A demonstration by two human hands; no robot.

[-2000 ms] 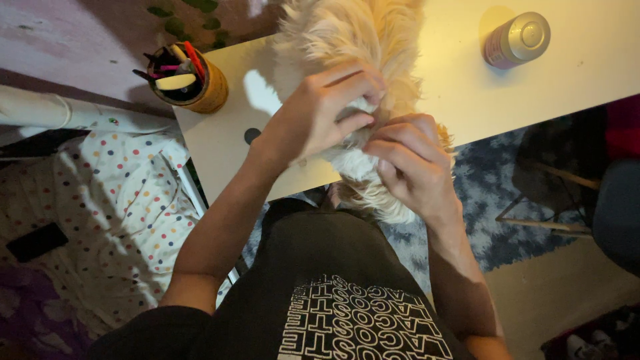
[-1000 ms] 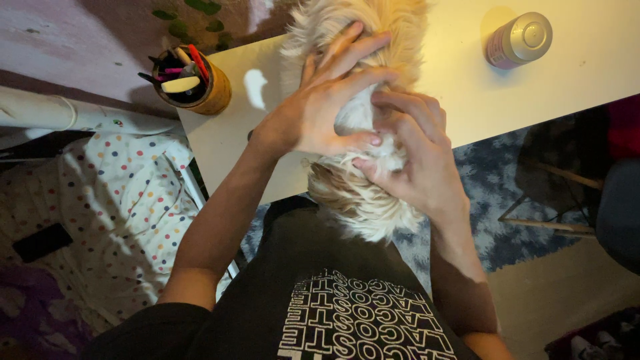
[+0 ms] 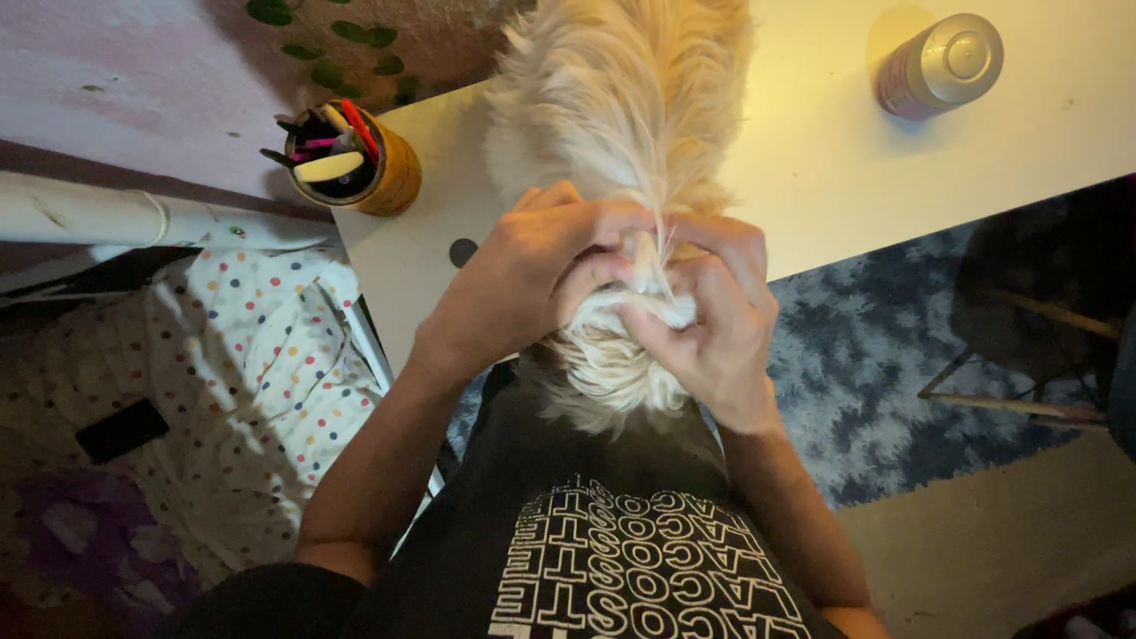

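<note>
A long-haired, cream-coloured dog (image 3: 621, 106) is on the white table, its head end low against my dark shirt. My left hand (image 3: 550, 266) pinches a lock of its fur between thumb and fingers. From the other side, my right hand (image 3: 719, 311) grips the same light tuft (image 3: 661, 284), thumb bent over the hair. The fingertips of both hands nearly meet there, and a thin strand rises above them. Shaggy fur hangs below my hands; the dog's face is hidden.
A pen holder (image 3: 399, 173) with several pens stands at the white table's (image 3: 843, 177) left corner. A drink can (image 3: 950, 67) is at the upper right. Left lies dotted bedding (image 3: 257, 355) with a black phone-like object (image 3: 122, 431). A chair (image 3: 1021, 399) stands on the blue-grey rug (image 3: 843, 382).
My spread left hand has drawn its fingers together, and both hands have closed on a tuft of the dog's fur. One second ago they were farther apart, parting the coat.
</note>
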